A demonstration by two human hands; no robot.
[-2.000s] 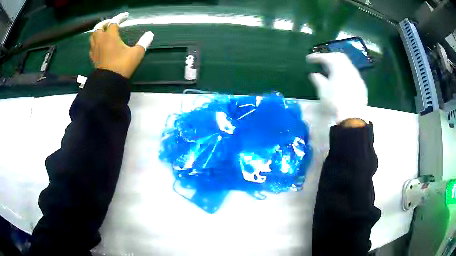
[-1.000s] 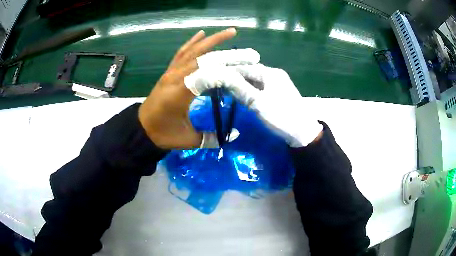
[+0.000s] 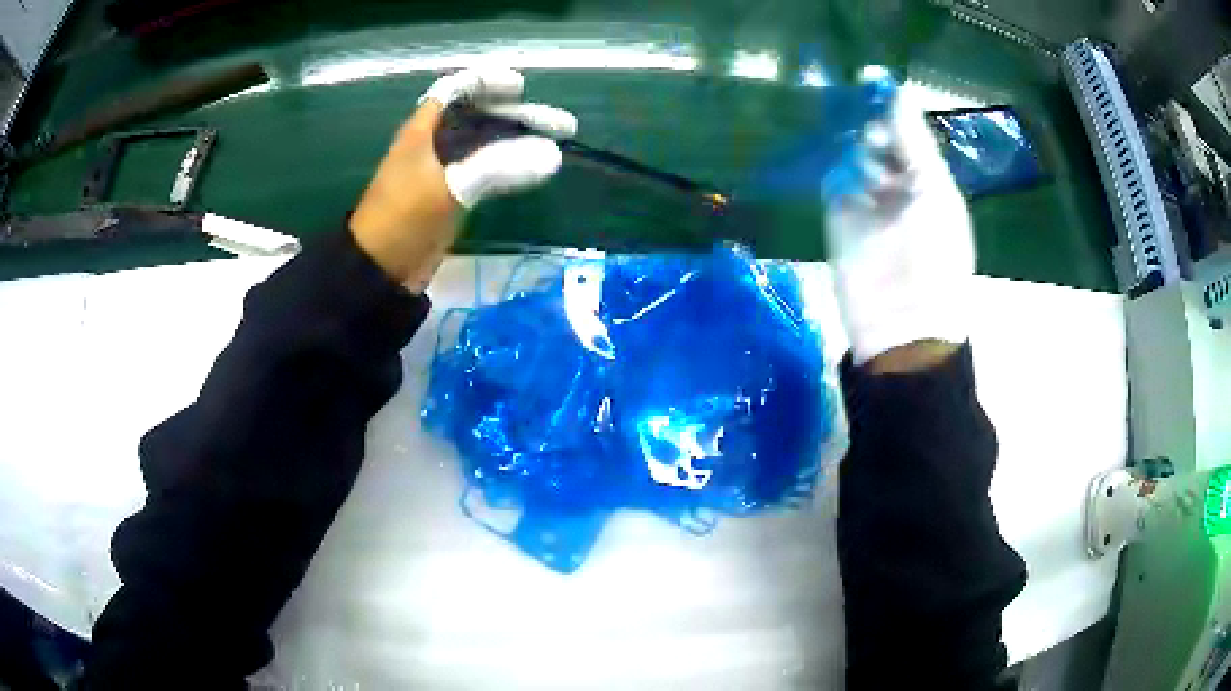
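Note:
My left hand (image 3: 452, 149), with white coverings on its fingers, grips the end of a phone middle frame (image 3: 635, 168), seen nearly edge-on above the green belt. My gloved right hand (image 3: 898, 203) is raised to the right, blurred, with a blurred sheet of blue film (image 3: 826, 142) at its fingers. A crumpled pile of peeled film (image 3: 635, 392) lies between my arms on the white ledge. A film-covered frame (image 3: 988, 149) lies on the belt just beyond my right hand.
The green conveyor belt (image 3: 344, 162) runs across the back. A stripped frame (image 3: 151, 169), a white piece (image 3: 250, 235) and a dark strip (image 3: 169, 111) are at the left. A slotted cable duct (image 3: 1118, 162) and a green-lit tower light (image 3: 1218, 500) stand at the right.
My hands were together over the pile and are now apart. The left hand moved left with the frame, the right hand moved right with film. The film-covered frame on the belt has come further into view.

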